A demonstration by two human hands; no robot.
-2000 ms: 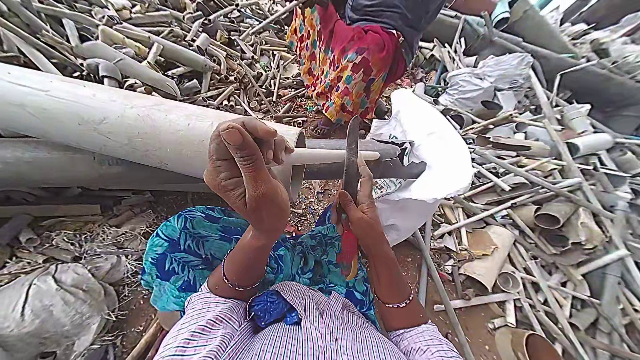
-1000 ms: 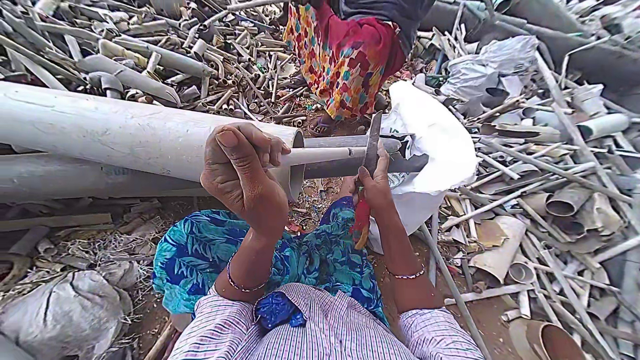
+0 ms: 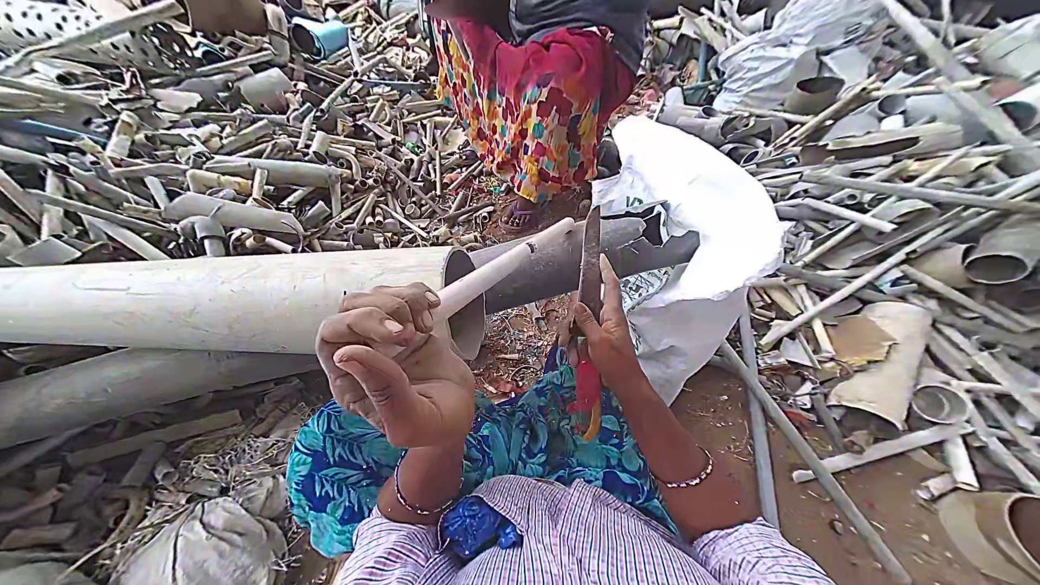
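My left hand (image 3: 398,357) grips the near end of a thin white plastic pipe (image 3: 496,272), which slants up and to the right past the mouth of a large pale pipe (image 3: 227,296). A dark notch or mark shows on the thin pipe near its far part. In my right hand (image 3: 605,333) is a long flat blade (image 3: 591,264) with a red and yellow handle (image 3: 587,394), held upright just right of the thin pipe. Behind the blade, dark grey pipe pieces (image 3: 552,272) reach into the mouth of a white woven sack (image 3: 707,219).
Heaps of scrap plastic pipe (image 3: 236,171) lie at the left and more pipe pieces (image 3: 894,325) at the right. Across from me is a person in a patterned skirt (image 3: 528,106). A second large pipe (image 3: 138,386) lies beneath the pale one. A filled bag (image 3: 203,544) sits lower left.
The thin pipe, nearly level one second ago with the blade across it, now tilts upward at its far end, and the blade stands to its right. Both hands keep their hold.
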